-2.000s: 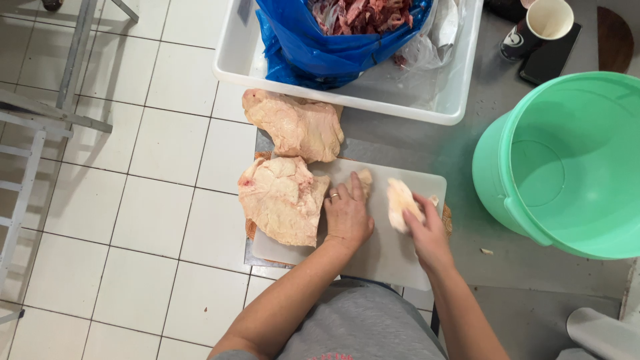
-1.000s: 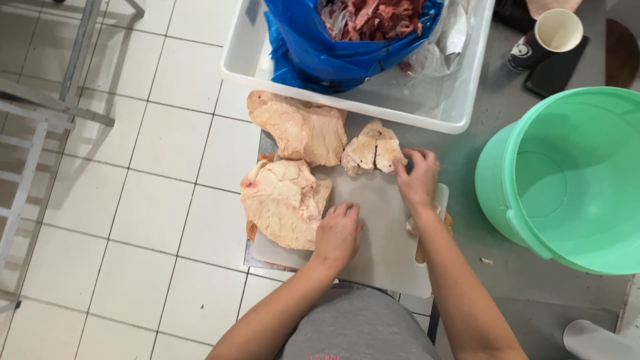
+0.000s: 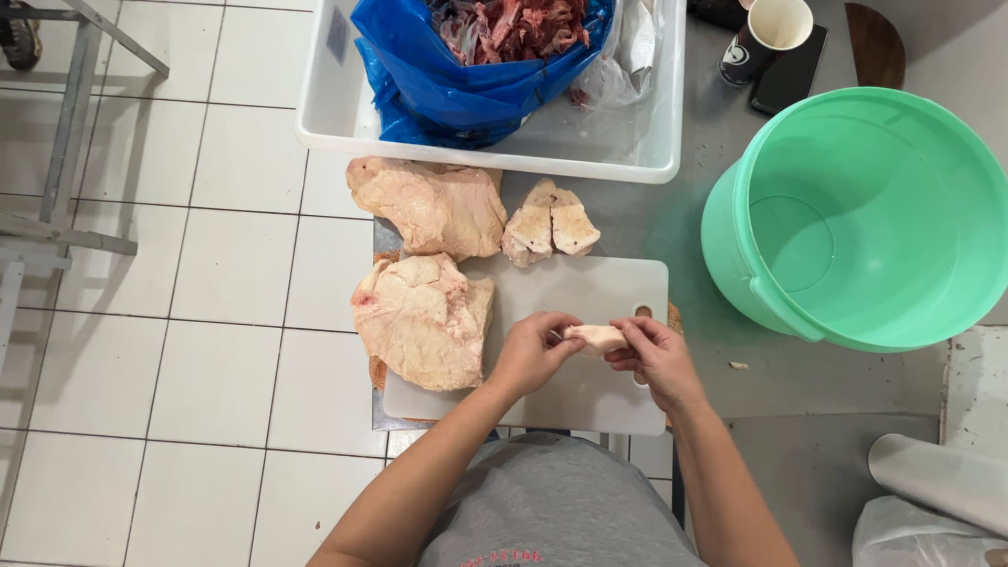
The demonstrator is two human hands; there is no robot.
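Between my left hand [image 3: 539, 350] and my right hand [image 3: 657, 358] is a small pale piece of fat [image 3: 598, 339], its two ends pinched in my fingers. It is above a white plastic cutting board [image 3: 575, 291]. A large slab of pale fat [image 3: 421, 323] lies on the board's left part, and a second slab [image 3: 441, 205] touches it from behind. Smaller cut pieces of fat [image 3: 551, 224] lie behind the board, right of that second slab.
Behind the board, a white plastic tub [image 3: 488, 157] holds a blue plastic bag [image 3: 488, 102] of red meat scraps [image 3: 512, 27]. A green bucket [image 3: 795, 244] stands at the right. Near it are a paper cup [image 3: 768, 39], a black phone [image 3: 791, 75] and a plastic-wrapped roll [image 3: 937, 480].
My right hand has come back from the cut pieces behind the board. Both hands now hold a small piece of fat; a second ago my left hand rested by the large slab.
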